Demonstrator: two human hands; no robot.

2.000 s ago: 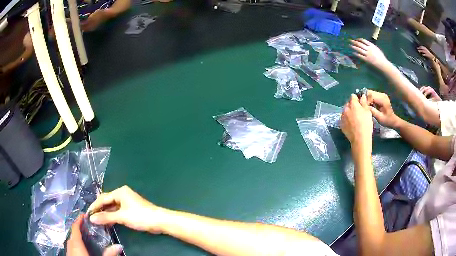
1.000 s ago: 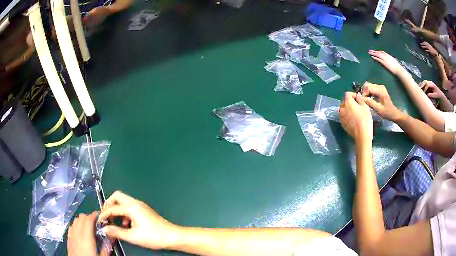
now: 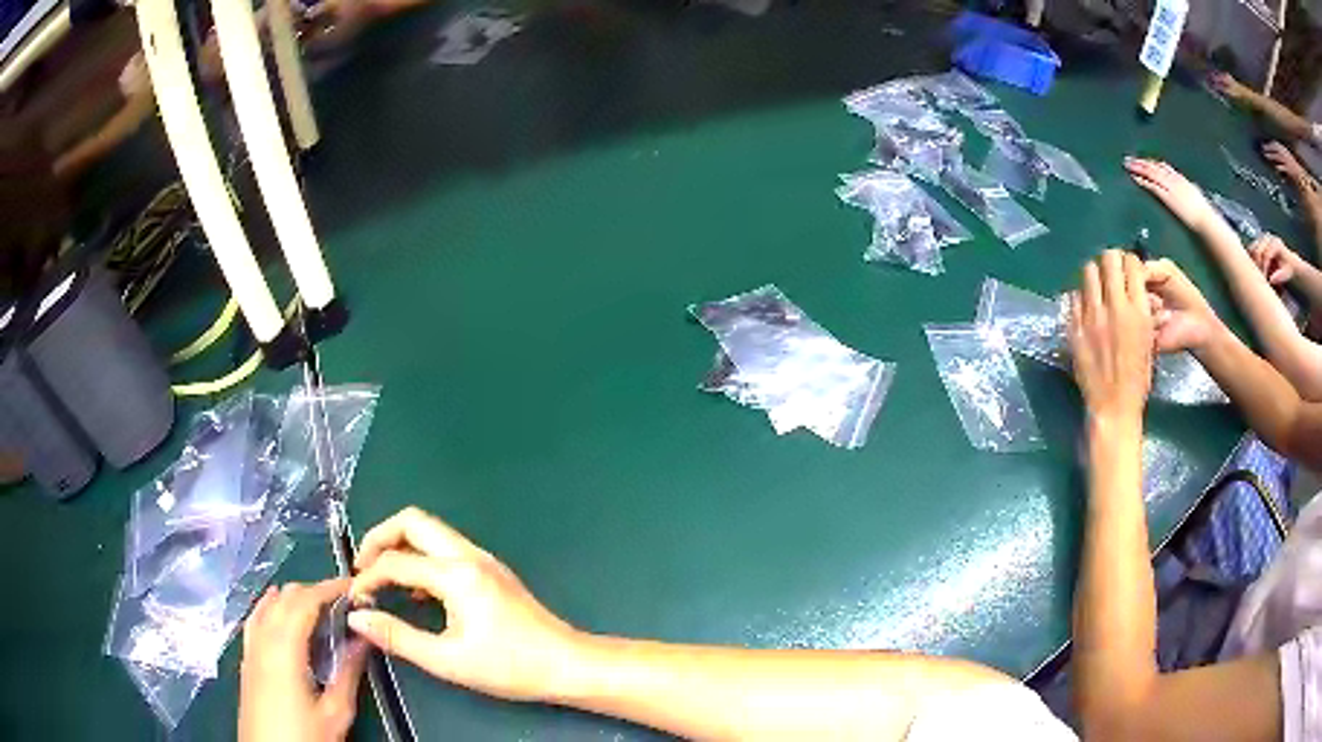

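My left hand [image 3: 297, 664] is at the lower left and holds a small clear zip bag [image 3: 334, 638] upright, partly hidden by the fingers. My right hand [image 3: 461, 606] pinches the bag's upper edge with thumb and index finger, close against the left hand. What is inside the bag cannot be made out. Just beyond my hands, a pile of clear zip bags [image 3: 196, 558] overlaps on the green table. Another bag [image 3: 322, 435] lies beside it across the black and white seam strip.
More bags lie at the table's middle [image 3: 805, 370], right [image 3: 983, 384] and far right [image 3: 928, 152], near a blue bin [image 3: 1005, 54]. White tubes [image 3: 271, 160] and grey boxes [image 3: 99, 377] stand left. A neighbour's hands [image 3: 1116, 326] work at the right; other people's arms show beyond.
The view has shifted, so the table's things sit further right. My hands stay together at the bag, with more of the left hand showing. The neighbour's nearer hand has turned and its fingers point up.
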